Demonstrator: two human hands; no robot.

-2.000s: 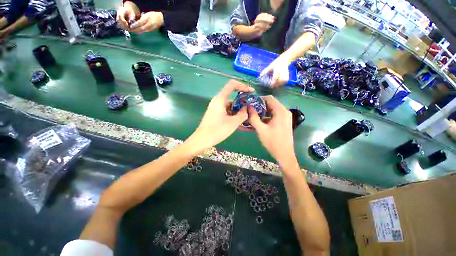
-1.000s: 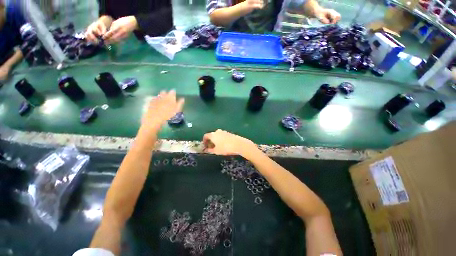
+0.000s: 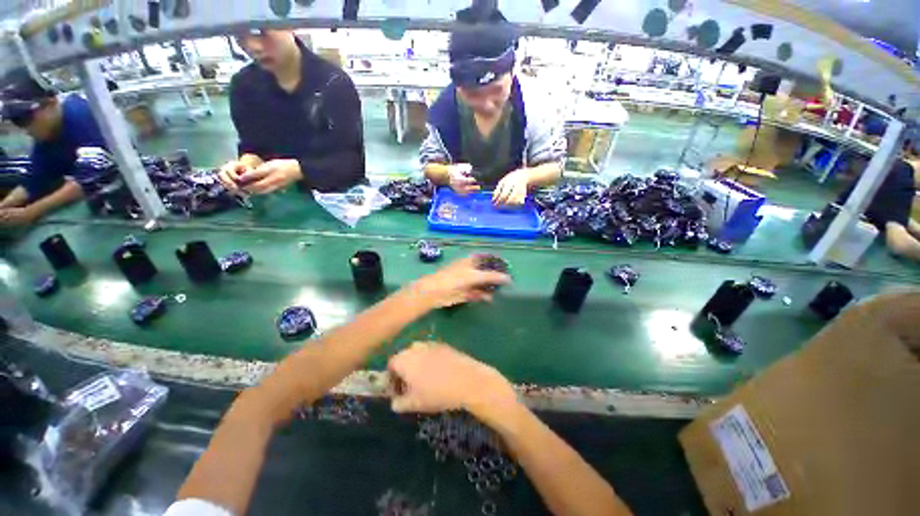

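My left hand is over the green belt, its fingers curled against a dark object, mostly hidden; I cannot tell whether they grip it. My right hand is nearer me, above the belt's pale edge, fingers curled in. A small dark spot shows at its fingertips; I cannot tell whether it holds anything. A round wired unit lies on the belt to the left. A black cylinder stands left of my left hand, another to its right. Metal rings lie loose below my right hand.
More cylinders and round units stand along the belt. A clear plastic bag is at near left, a cardboard box at near right. Across the belt are seated coworkers, a blue tray and a wired-unit pile.
The round unit between both hands two seconds ago is no longer there. My left hand has since moved right across the belt; my right hand stays near the edge. The view has tilted up.
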